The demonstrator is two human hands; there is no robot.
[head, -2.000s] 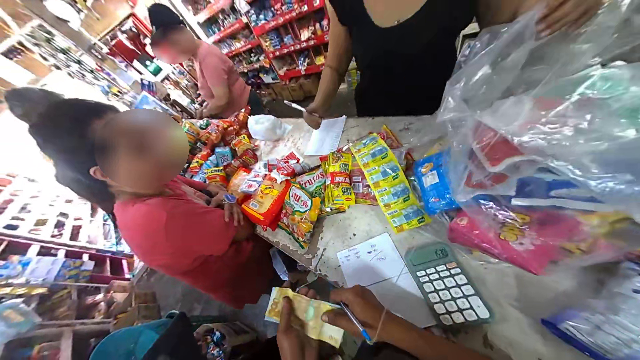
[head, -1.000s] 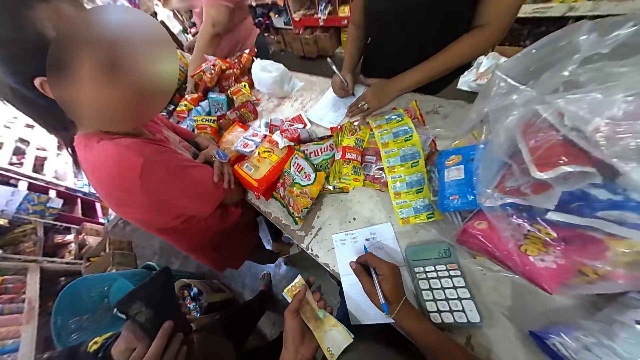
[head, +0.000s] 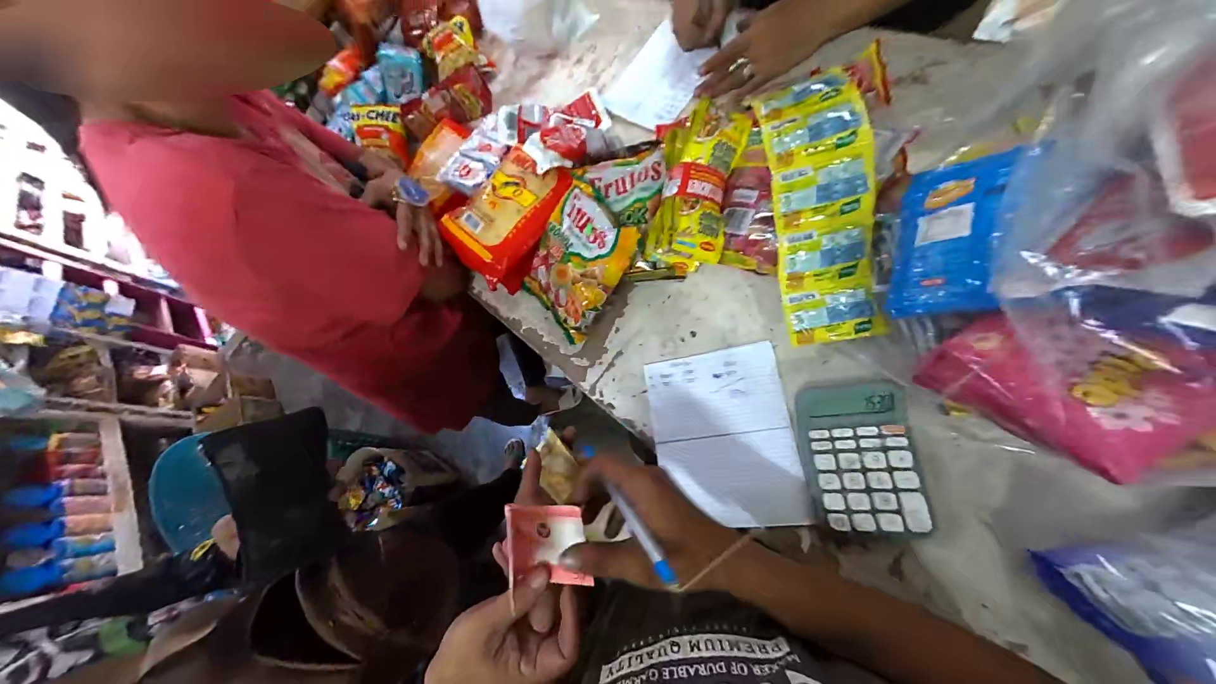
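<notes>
My left hand [head: 522, 617] pinches a pink banknote [head: 546, 544], its thumb on the near side. My right hand [head: 655, 522] comes from the lower right with a blue-and-white pen [head: 638, 527] between its fingers; its thumb lies on the note's right edge. Behind the fingers a yellowish banknote [head: 559, 467] shows in part; which fingers hold it I cannot tell. Lined paper [head: 727, 446] with handwriting lies on the worn counter [head: 703, 309] beyond my right hand. Just right of the paper is a grey-green calculator [head: 863, 461].
Snack packets [head: 579, 252], a yellow sachet strip [head: 825, 209] and a blue packet [head: 955, 233] lie across the counter. Clear plastic bags [head: 1121, 190] bulge at right. A person in red [head: 275, 256] leans in at left; another person's hand [head: 750, 62] rests by paper opposite. A black wallet [head: 275, 489] is lower left.
My right hand has left the paper, where it held the pen a second ago, and now meets my left hand. A pink banknote has come into view at my left hand.
</notes>
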